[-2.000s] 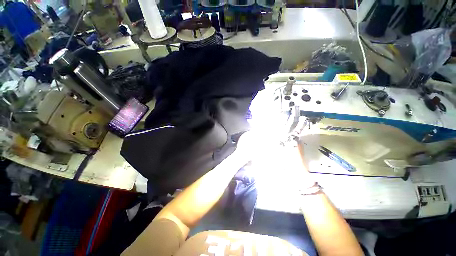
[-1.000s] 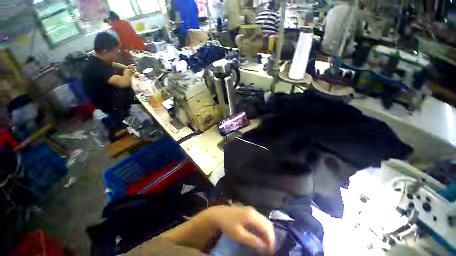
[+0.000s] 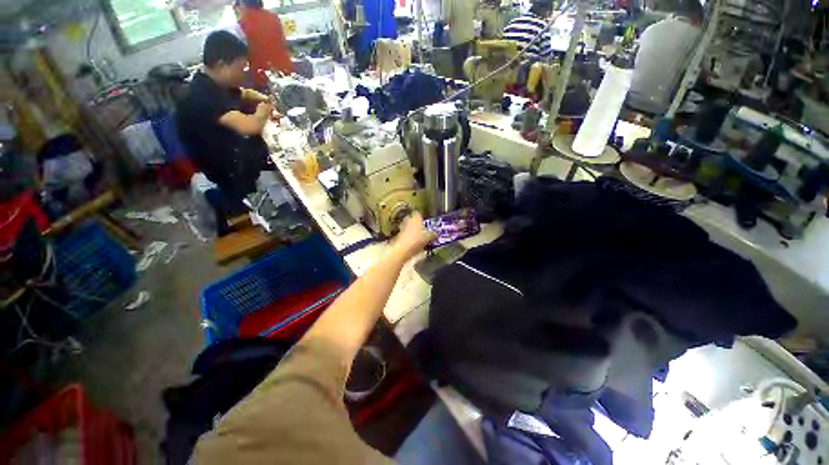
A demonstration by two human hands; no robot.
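My left hand [image 3: 415,236] is stretched out over the table at the left end of the lit smartphone [image 3: 452,228]. The fingers touch or overlap its edge; whether they grip it is unclear. The phone leans in front of the steel flask [image 3: 440,154]. A big heap of black cloth [image 3: 582,281] with a thin white trim line [image 3: 491,277] lies on the table right of the phone. Part of the white sewing machine [image 3: 773,409] shows at the lower right under strong glare. My right hand is not in view.
A beige second machine [image 3: 382,182] stands left of the flask. A white thread cone [image 3: 603,111] stands behind the cloth. A blue crate [image 3: 264,289] and a dark bundle [image 3: 214,390] are at the lower left. A person in black [image 3: 218,127] sits beyond the table's left side.
The view has swung left, away from the machine. Both hands were at the needle area; my left hand has since reached forward to the phone, and my right hand has left the picture.
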